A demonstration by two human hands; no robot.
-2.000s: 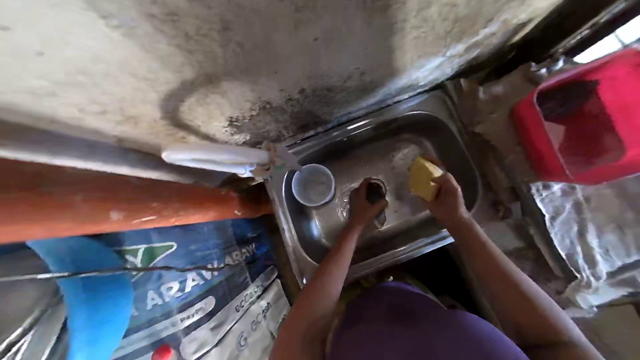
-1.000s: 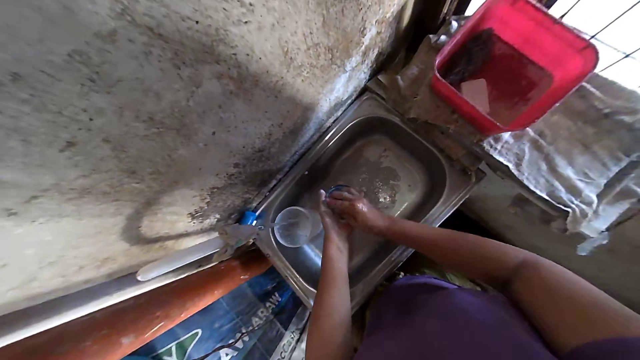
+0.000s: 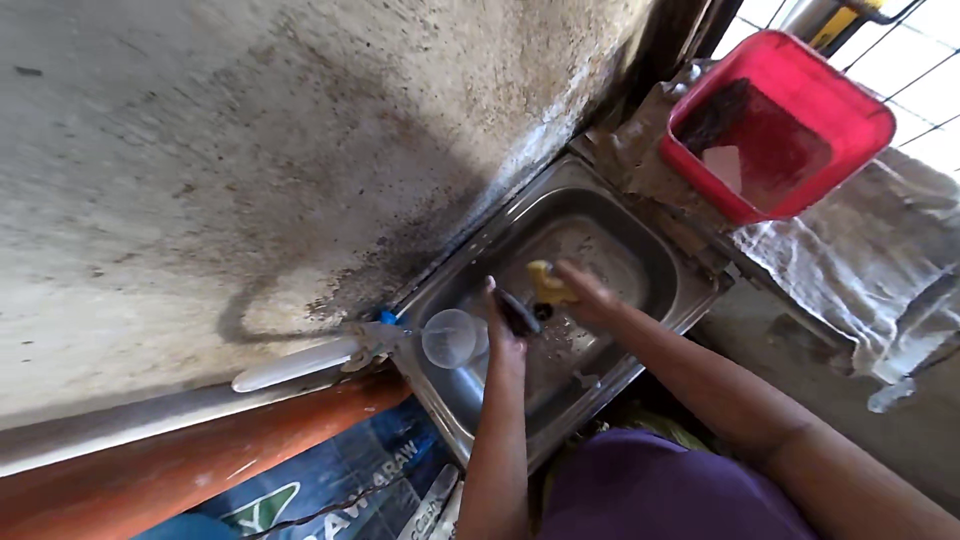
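Note:
My left hand (image 3: 504,322) holds a dark, oblong object (image 3: 516,312) over the stainless steel sink (image 3: 592,225); its exact kind is unclear. To its right, my right hand (image 3: 585,292), slightly blurred, grips a yellow sponge (image 3: 549,282) near the dark drain hole (image 3: 543,311). A translucent plastic container (image 3: 448,338) stands at the sink's left end, beside my left wrist and below the tap end, where water seems to run into it.
A pink-red plastic basin (image 3: 780,127) with a pale block and something dark inside sits beyond the sink's right end, beside crumpled plastic sheeting (image 3: 862,240). A stained wall (image 3: 300,150) borders the sink. An orange pipe (image 3: 195,442) runs at lower left.
One second ago my hands were together near the container; now they are apart, with the sponge plainly visible in the right. The view has turned and shifted since two seconds ago.

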